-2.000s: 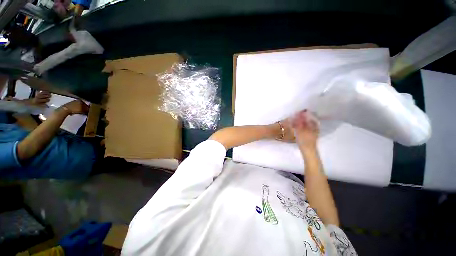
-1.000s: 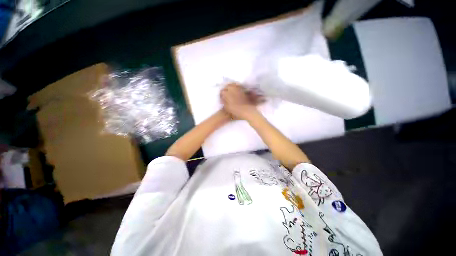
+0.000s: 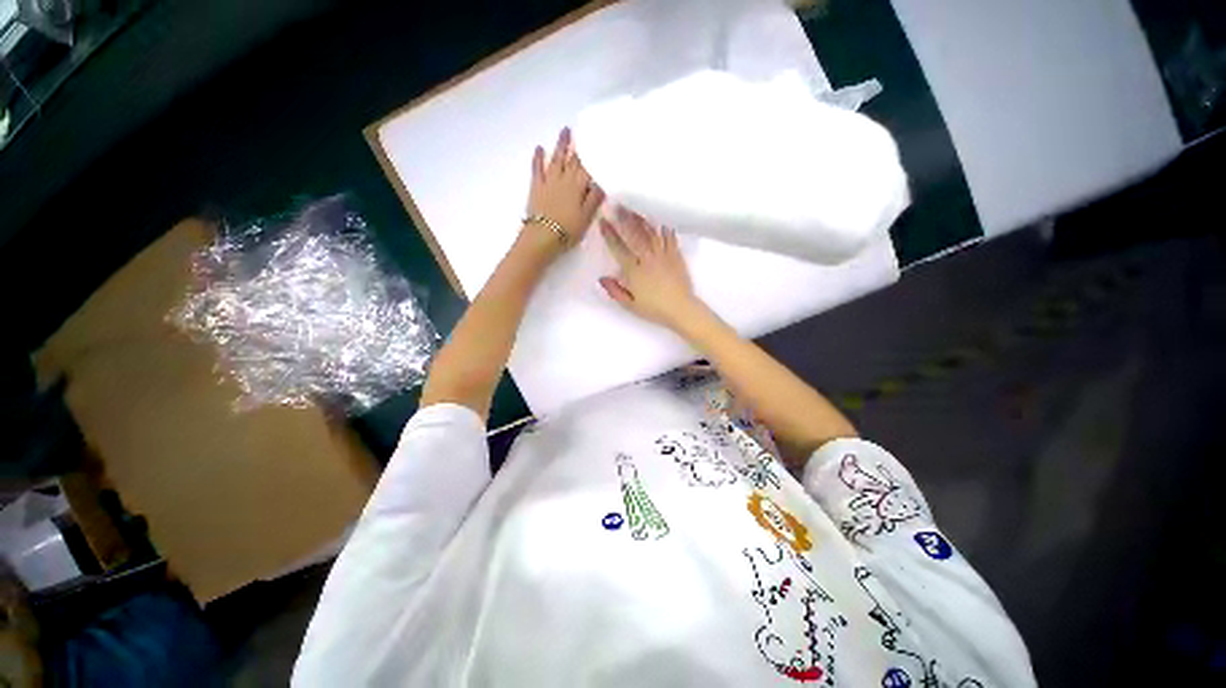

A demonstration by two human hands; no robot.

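Note:
A bulky white wrapped bundle [image 3: 753, 161] lies on the white sheet stack [image 3: 471, 188], towards its right side. My left hand [image 3: 565, 195] is at the bundle's left end, fingers apart, and seems to rest on the sheet. My right hand [image 3: 651, 269] lies just below the bundle's left end, flat with its fingers spread. Neither hand grips anything. What is inside the bundle is hidden. A brown board edge shows along the stack's upper left side.
Crumpled clear plastic film [image 3: 309, 309] lies left of the stack, partly over a brown cardboard sheet [image 3: 202, 430]. A second white sheet stack [image 3: 1035, 108] is on the right. The dark green bench [image 3: 881, 121] shows between the stacks.
My hands were together at the narrow left end of the bundle; now they are apart with fingers spread. The bundle looks shorter and wider. The view has shifted and turned.

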